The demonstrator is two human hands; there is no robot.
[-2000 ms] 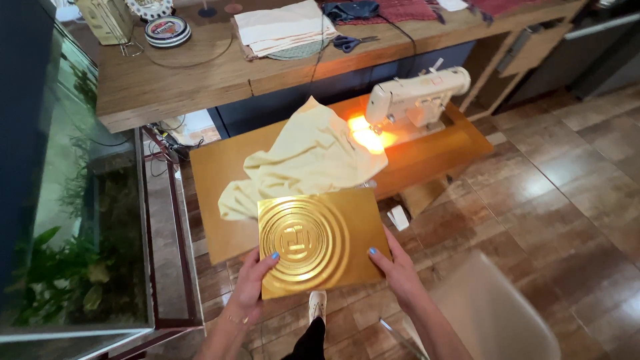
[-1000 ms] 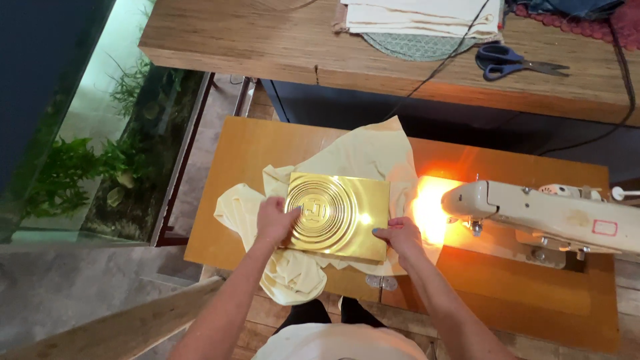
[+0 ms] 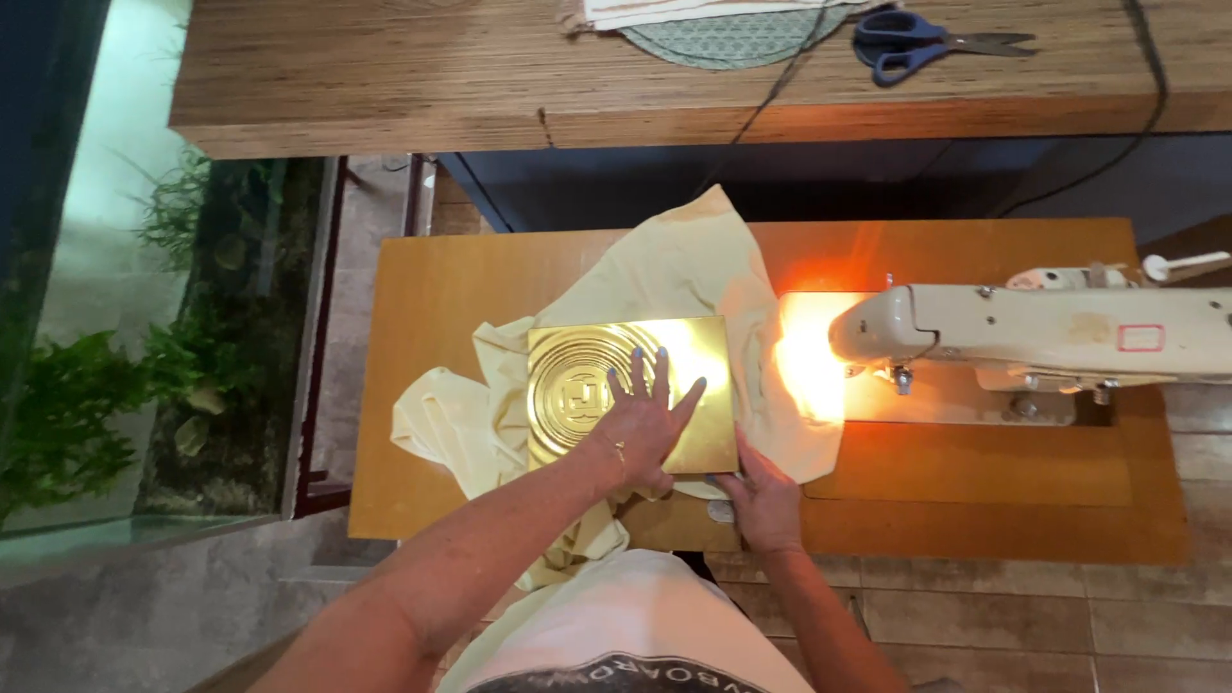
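A gold box [image 3: 698, 423] embossed with concentric rings lies on a rumpled cream cloth [image 3: 674, 255], which is spread over the wooden sewing table [image 3: 433, 279]. My left hand [image 3: 645, 419] rests flat on top of the box with its fingers spread. At the lower right corner of the box, my right hand [image 3: 765, 496] has hold of its edge; some fingertips are hidden beneath or behind it. To the right stands a white sewing machine [image 3: 1039, 332], its lamp glowing brightly over the cloth's right edge.
Beyond the table is a wooden counter [image 3: 385, 77] bearing blue-handled scissors [image 3: 905, 43], a round green mat [image 3: 731, 38] and folded white cloth [image 3: 674, 10]. A black cable [image 3: 1150, 106] hangs off it. An aquarium [image 3: 164, 337] with plants stands at the left.
The box has come down from in front of me onto the cloth. My left hand has moved from its left edge to its top; my right hand has shifted to the lower corner. The view has moved closer.
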